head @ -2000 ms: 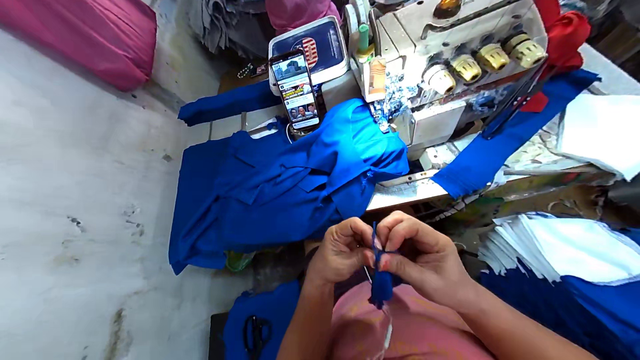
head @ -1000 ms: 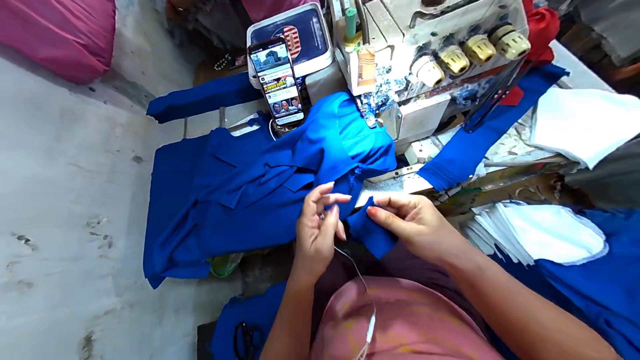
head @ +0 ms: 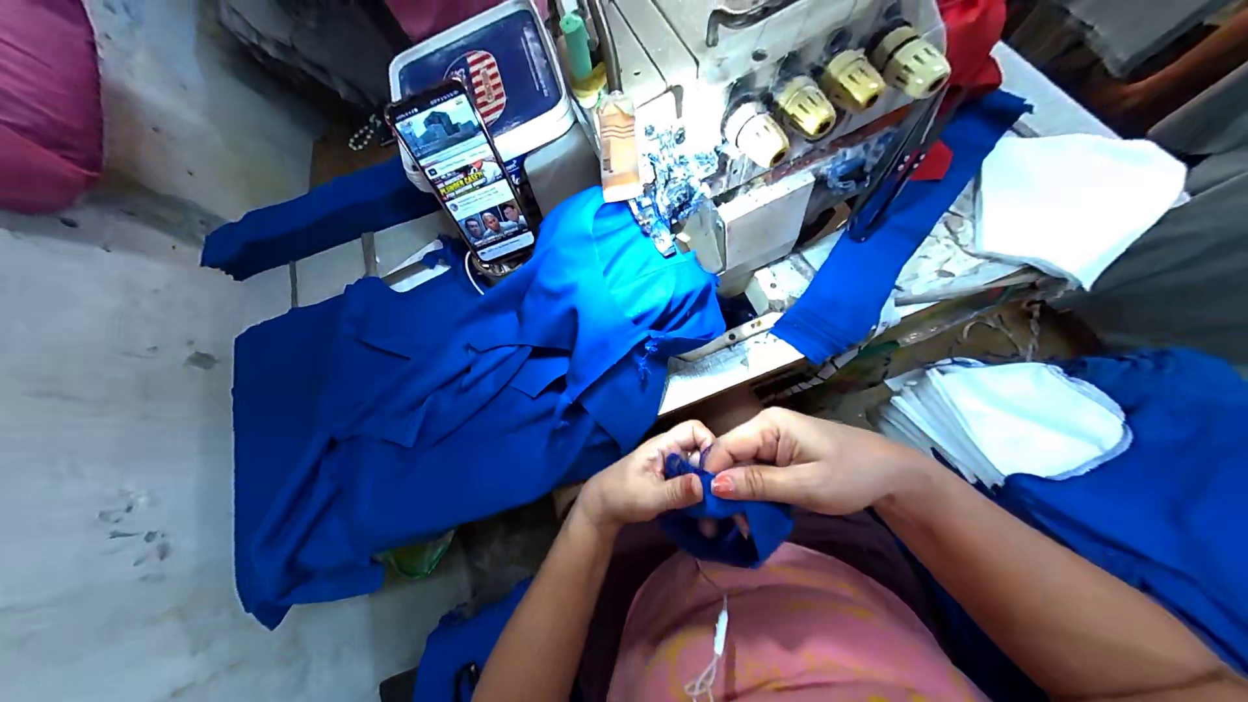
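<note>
Both hands pinch a small strip of blue fabric (head: pixel 746 531), bent into a loop, in front of my pink shirt. My left hand (head: pixel 648 478) grips its left edge, and my right hand (head: pixel 809 463) holds it between thumb and fingers close beside. Beyond them, a large blue cloth (head: pixel 468 390) lies draped over the table and reaches up to the sewing machine (head: pixel 760 205), which has several cream tension dials. A long blue strip (head: pixel 877 253) lies right of the machine, with dark metal scissors or snips (head: pixel 897 161) above it.
A smartphone (head: pixel 463 175) leans against a lidded plastic box (head: pixel 526 68). White fabric pieces (head: pixel 1077 200) lie on the table's right side; a stack of white pieces (head: pixel 1033 419) rests on blue cloth (head: pixel 1170 478) at right. Another blue strip (head: pixel 322 219) is behind the phone. Red cloth (head: pixel 975 44) sits at top right.
My hands were apart on the blue piece one second ago and are now close together, with the piece curled into a loop. The large blue cloth remains on the table.
</note>
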